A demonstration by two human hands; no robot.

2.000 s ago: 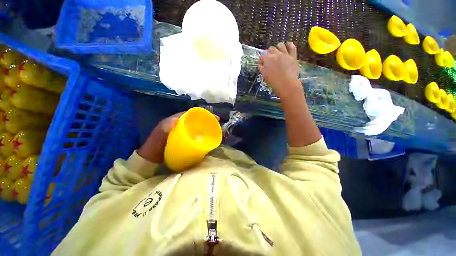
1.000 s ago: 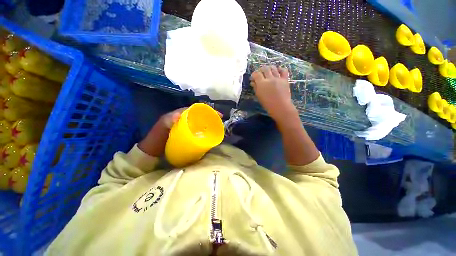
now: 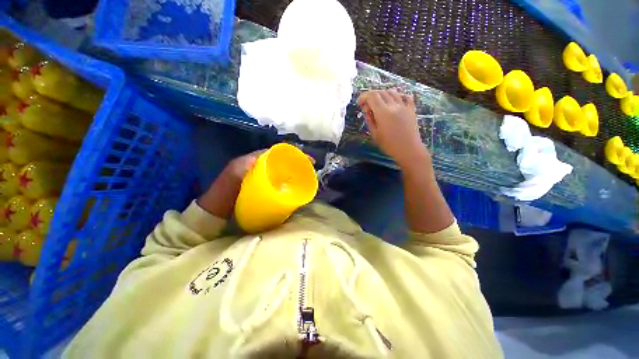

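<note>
My left hand point(image 3: 242, 172) holds a stack of nested yellow shells point(image 3: 270, 193) against my body, its open end facing up and to the right. My right hand point(image 3: 392, 116) rests on the film-covered ledge point(image 3: 455, 140), fingers curled a little; no object shows in it, and its palm side is hidden. A white bowl or dome point(image 3: 317, 35) sits at the ledge on a crumpled white cloth point(image 3: 291, 91), left of my right hand. Single yellow shells point(image 3: 515, 91) lie in rows on the dark mesh conveyor point(image 3: 413, 42).
A second crumpled white cloth point(image 3: 536, 161) lies on the ledge at the right. A blue lattice crate point(image 3: 115, 165) with star-printed yellow shell stacks point(image 3: 52, 130) stands at the left. A shallow blue tray point(image 3: 165, 52) is at the upper left. White waste point(image 3: 585, 273) lies below the ledge.
The shells on the belt appear further right and lower in view. My right hand has moved back from the belt edge onto the ledge. My left hand still holds the stack.
</note>
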